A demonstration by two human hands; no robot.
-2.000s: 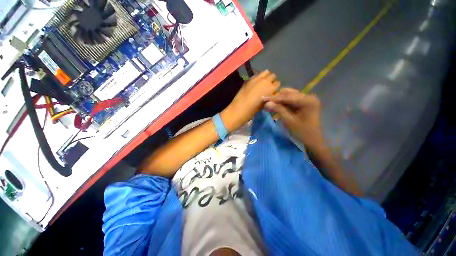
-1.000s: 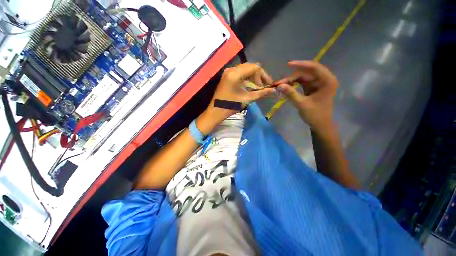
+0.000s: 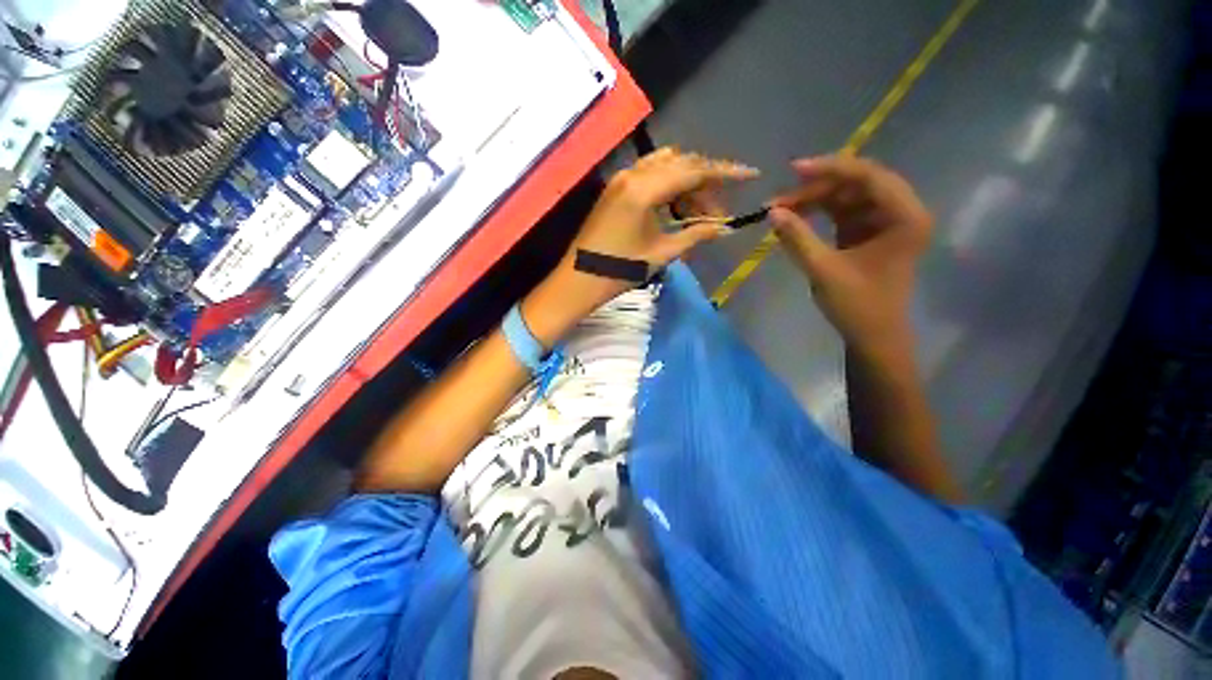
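Observation:
My left hand (image 3: 654,219), with a pale blue wristband, has its thumb and forefinger at the left end of a thin dark strip (image 3: 748,217); a thin yellowish piece shows by these fingertips. My right hand (image 3: 857,237) pinches the strip's right end. The strip spans the small gap between the hands, off the panel. A wider black tape strip (image 3: 611,266) is stuck near my left wrist. What the strip is exactly is too small to tell.
At the left, a white panel (image 3: 499,146) lies on a red-orange pad (image 3: 601,126). It carries a blue motherboard (image 3: 286,173), a black fan (image 3: 166,86), a black-sleeved cable (image 3: 60,412) and red wires (image 3: 219,319). A grey floor with a yellow line is beyond.
The hands were close together; now they are farther apart, with the dark strip between them. The tape near my left wrist has come into sight. The panel has shifted left in view.

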